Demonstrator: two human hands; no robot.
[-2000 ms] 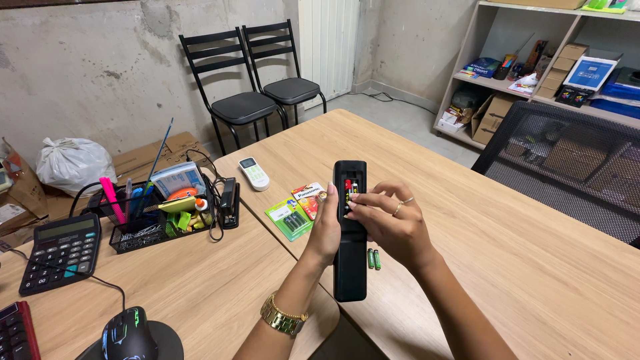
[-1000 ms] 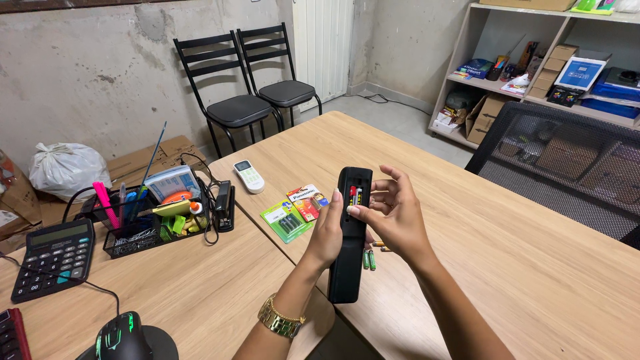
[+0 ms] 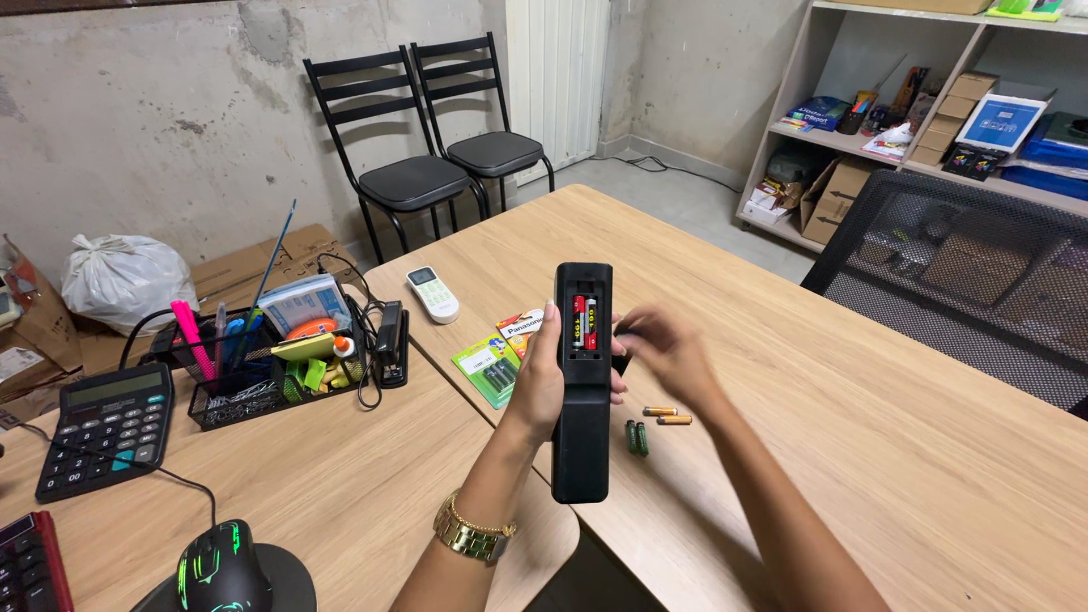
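Observation:
My left hand [image 3: 544,378] holds a long black remote control [image 3: 581,442] upright, its back facing me and its battery compartment uncovered. Two red, black and silver batteries [image 3: 585,323] lie side by side in that compartment. Just right of the remote is my right hand [image 3: 667,348], blurred; a dark piece [image 3: 622,361], perhaps the battery cover, shows at its fingers, and whether this hand or the left one holds it I cannot tell. On the table below lie two green batteries [image 3: 637,438] and two orange ones [image 3: 667,416]. Battery blister packs [image 3: 489,374] rest behind my left hand.
A white remote control [image 3: 433,295] lies farther back on the wooden table [image 3: 816,408]. To the left are a black mesh desk organizer [image 3: 246,382], a stapler [image 3: 392,344], a calculator [image 3: 106,429] and a computer mouse [image 3: 217,565]. A mesh-backed chair [image 3: 952,280] stands at the right.
My right hand has moved away from the battery compartment to the right of the remote. The two batteries inside, partly covered by its fingers before, are now in plain view.

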